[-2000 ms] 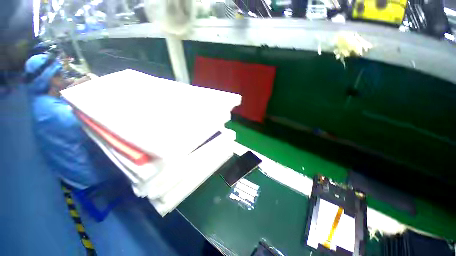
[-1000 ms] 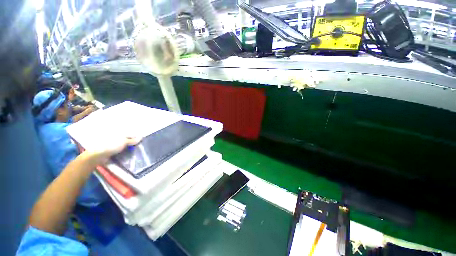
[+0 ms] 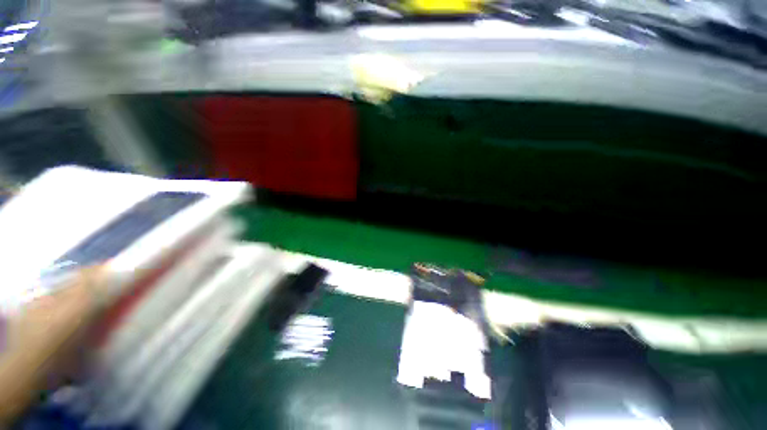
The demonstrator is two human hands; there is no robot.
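The picture is blurred. My left hand [image 3: 50,336] is at the left edge, at the near end of a dark tablet [image 3: 139,225] on the white foam tray stack [image 3: 76,197]; its grip is too blurred to tell. My right hand is out of the picture. An open tablet [image 3: 444,340] with a white battery area lies on the dark green bench mat [image 3: 353,382].
White label strips [image 3: 304,338] and a small black phone-like rectangle [image 3: 298,294] lie beside the foam stack. Dark slabs [image 3: 593,361] stand at the right. Behind the white rail [image 3: 362,280] runs the green conveyor belt [image 3: 336,239]. A red sheet [image 3: 286,147] is at the back.
The view has swung right, so the foam stack sits further left and the dark slabs show more. The tablet and my left hand, absent two seconds ago, appear at the stack in both later frames.
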